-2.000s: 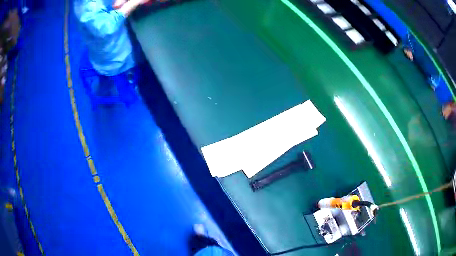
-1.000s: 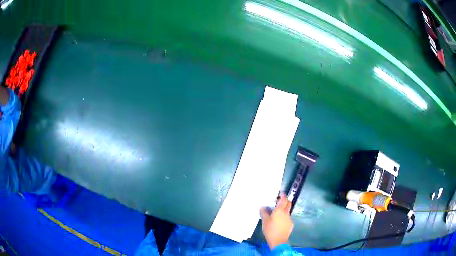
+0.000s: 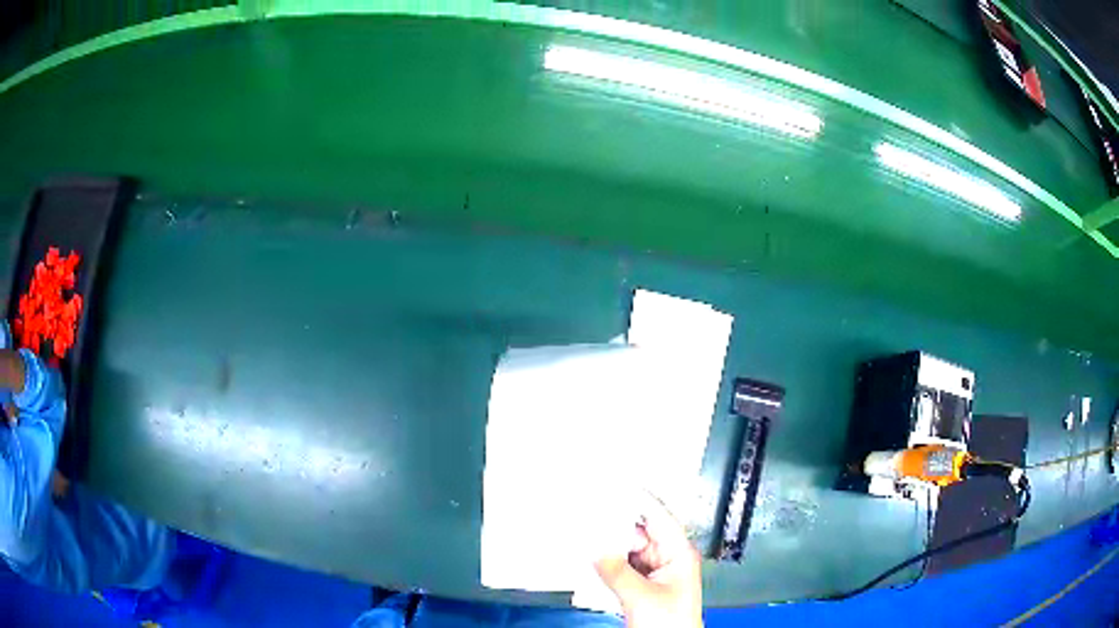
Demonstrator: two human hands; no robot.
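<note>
A white sheet (image 3: pixel 552 454) lies over the left part of another white sheet or board (image 3: pixel 681 350) on the green bench top. My right hand (image 3: pixel 657 574) is at the bottom centre, its fingertips closed on the upper sheet near its lower right edge. A long black handle assembly with a T head (image 3: pixel 744 472) lies just right of the sheets, head away from me, holes and ribs facing up. Nothing touches it. My left hand is not in view.
At right, an orange-and-white tool (image 3: pixel 930 464) with a cable rests at a black-and-white box (image 3: pixel 942 411). At far left, a black tray (image 3: pixel 104 233) holds orange pieces (image 3: pixel 52 304) beside another person's blue sleeve (image 3: pixel 37 429).
The view has swung. My right hand has left the black handle assembly and taken hold of a white sheet, now spread to the left over the other. The handle assembly lies free.
</note>
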